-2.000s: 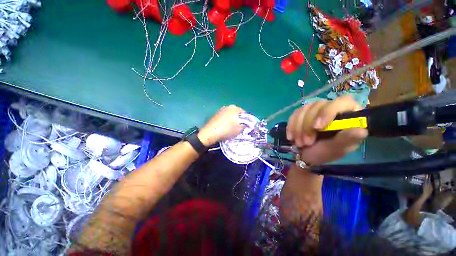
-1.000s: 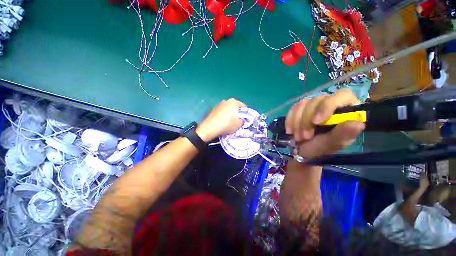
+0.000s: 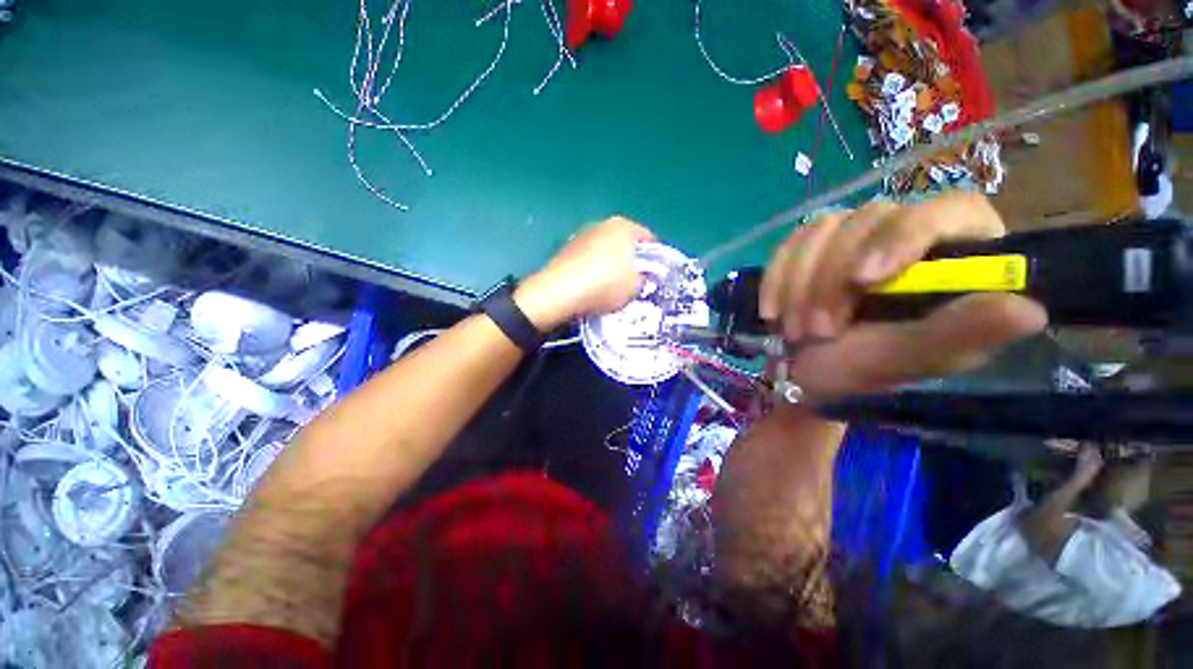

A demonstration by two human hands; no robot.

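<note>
My left hand (image 3: 599, 271) grips the upper left rim of a white round housing (image 3: 633, 342), held at the bench's near edge with its ribbed open side showing. My right hand (image 3: 877, 294) is closed around the black power screwdriver (image 3: 1073, 272) with a yellow stripe, lying roughly level and pointing left. Its tip is at the right side of the housing; whether it touches a screw cannot be told. Reddish inner wires (image 3: 707, 354) and a white cable (image 3: 713, 390) leave the housing at its lower right.
Red caps (image 3: 786, 99) with thin cords lie on the green bench (image 3: 223, 124). Small metal parts (image 3: 903, 111) are heaped at far right. White housings (image 3: 94, 502) fill the near-left bin. Another bin stands below the housing. A pale cord crosses the upper right. Another person's arm (image 3: 1062, 497) shows at lower right.
The view has shifted, so the bench and red caps sit higher in the picture. Both hands keep their grips, and the screwdriver stays at the housing's right side.
</note>
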